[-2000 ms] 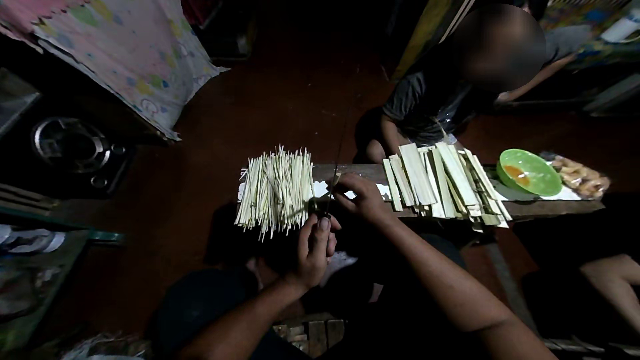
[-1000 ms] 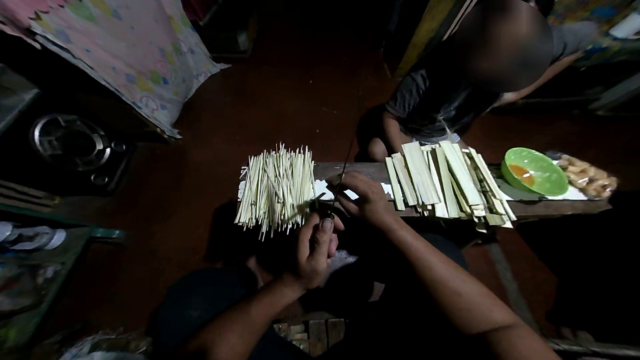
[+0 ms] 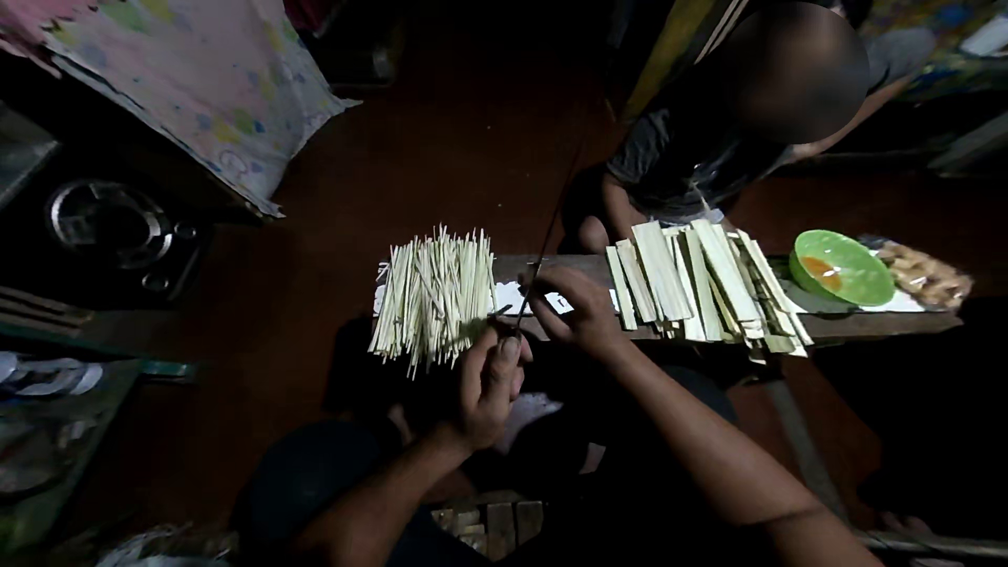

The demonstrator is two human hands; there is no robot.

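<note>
My left hand [image 3: 494, 378] is closed, thumb on top, around a small dark object, perhaps a knife handle; its shape is lost in the dark. Just above and to the right, my right hand [image 3: 573, 309] has its fingertips pinched at a thin dark strip [image 3: 543, 253] that slants up and away. Left of the hands, a pile of thin pale green sticks [image 3: 433, 303] lies across a wooden bench [image 3: 504, 266]. To the right lie wider flat pale strips [image 3: 701, 283], overlapping one another.
A green bowl [image 3: 843, 268] with something orange inside stands on the bench's right part, beside a clear bag of brownish food [image 3: 925, 276]. A person [image 3: 693, 157] sits beyond the bench. At the left are a gas stove [image 3: 110, 224] and a patterned cloth [image 3: 205, 94].
</note>
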